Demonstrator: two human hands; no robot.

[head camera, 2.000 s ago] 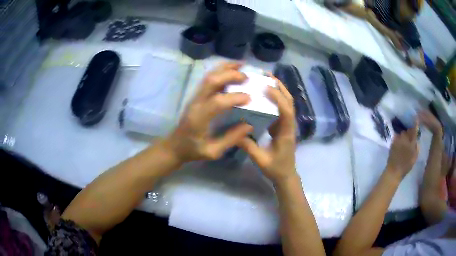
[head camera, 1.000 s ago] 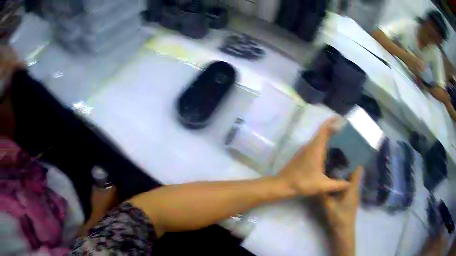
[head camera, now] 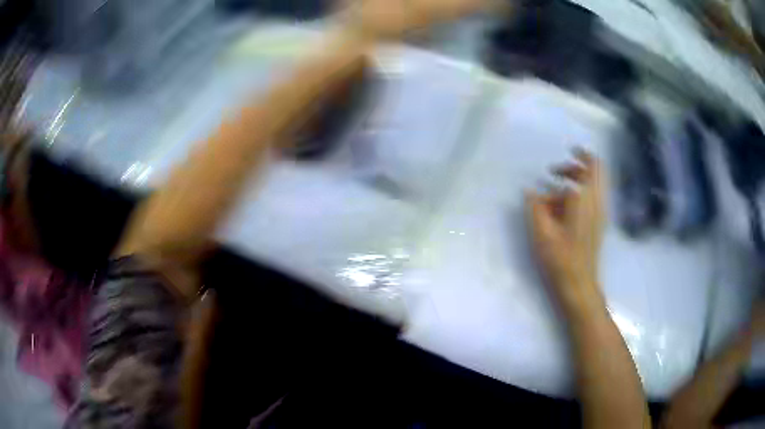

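The frame is heavily blurred. My left hand (head camera: 407,12) is at the top edge, partly cut off, and I cannot tell if it holds anything. My left forearm crosses over the black oblong cover (head camera: 331,117), hiding part of it. My right hand (head camera: 570,205) is over the white sheet at right of centre, fingers loosely curled and apart, with nothing clear in it. The small grey-white carton is not clearly visible.
A white wrapped piece (head camera: 419,121) lies right of the black cover. Oblong black wrapped units (head camera: 644,172) stand to the right. Dark parts (head camera: 562,46) are at the back. Another person's arm (head camera: 717,373) is at lower right, and pink patterned clothing (head camera: 54,323) at lower left.
My hands have parted: the left has gone up and left to the top edge, while the right stays over the sheet. The carton held between them has left clear view.
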